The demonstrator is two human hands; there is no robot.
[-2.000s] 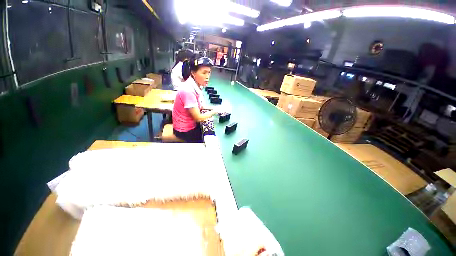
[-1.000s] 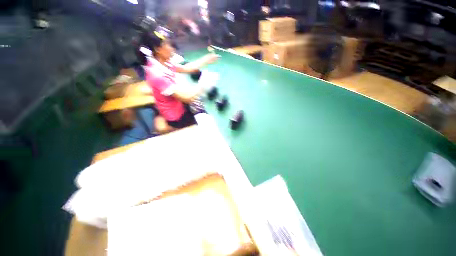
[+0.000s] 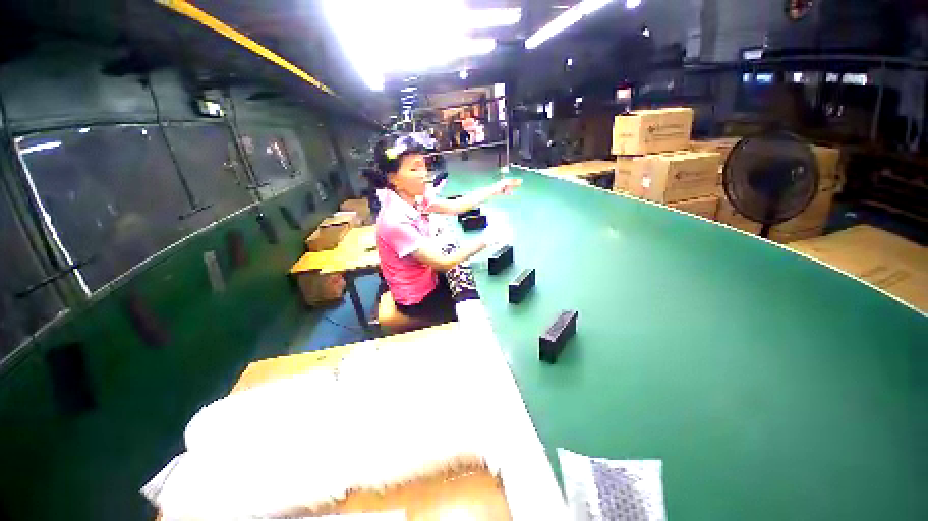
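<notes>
A bubble bag [image 3: 616, 488] shows at the bottom edge of the view over the green belt, with a dark unit seen through it. It is cut off by the edge. Neither of my hands can be made out. The nearest black unit [image 3: 558, 336] stands on the green belt [image 3: 712, 377], with more black units in a row behind it, such as this black unit [image 3: 522, 286]. A stack of empty bubble bags [image 3: 336, 427], overexposed white, covers the side table at the left.
A pale conveyor edge rail [image 3: 501, 397] runs between side table and belt. A person in a pink shirt [image 3: 402, 249] sits beside the belt, arms reaching over it. Closed cartons [image 3: 682, 175] and a floor fan [image 3: 770, 183] stand across the belt.
The view has swung and lifted. The bag at the bottom shows less than before, and the filled bag at the right of the belt is out of view. The nearest units appear closer.
</notes>
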